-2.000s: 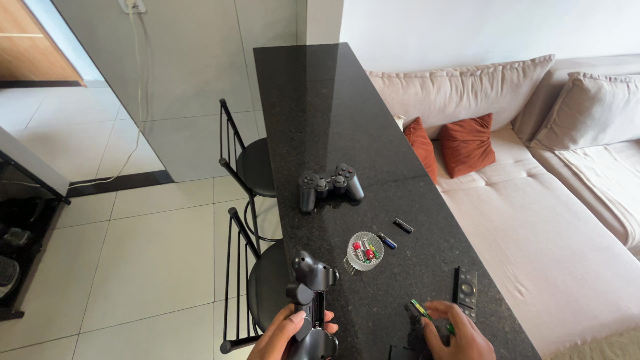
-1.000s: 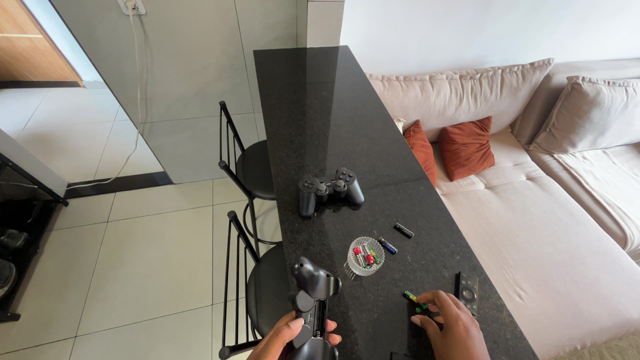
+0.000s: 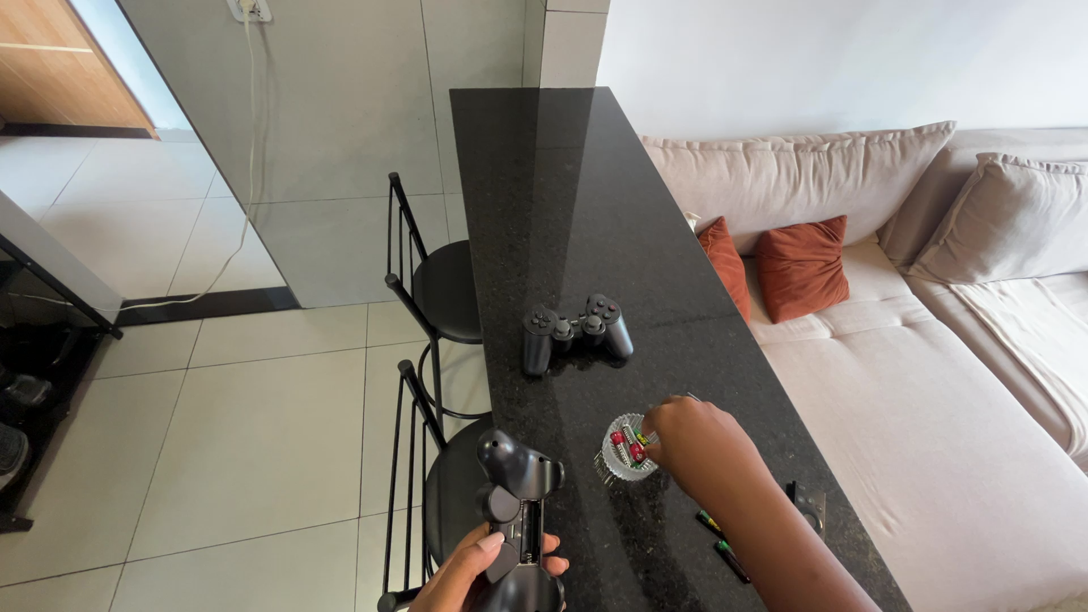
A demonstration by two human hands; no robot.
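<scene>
My left hand grips a black game controller, turned underside up with its battery compartment uncovered. Over the right rim of a ribbed clear glass bowl is my right hand, its fingertips at the bowl; whether they pinch anything is hidden. Red, green and white batteries lie in the bowl. Two green-and-black batteries rest on the black stone counter beside my right forearm. A second black controller sits buttons up behind the bowl.
Partly behind my right forearm, a dark object lies near the counter's right edge. Black bar stools stand along the left side. A beige sofa with rust-red cushions is on the right.
My right hand has moved up and left from the green batteries near the right edge to the glass bowl, letting go of the green battery. My left hand still holds the controller.
</scene>
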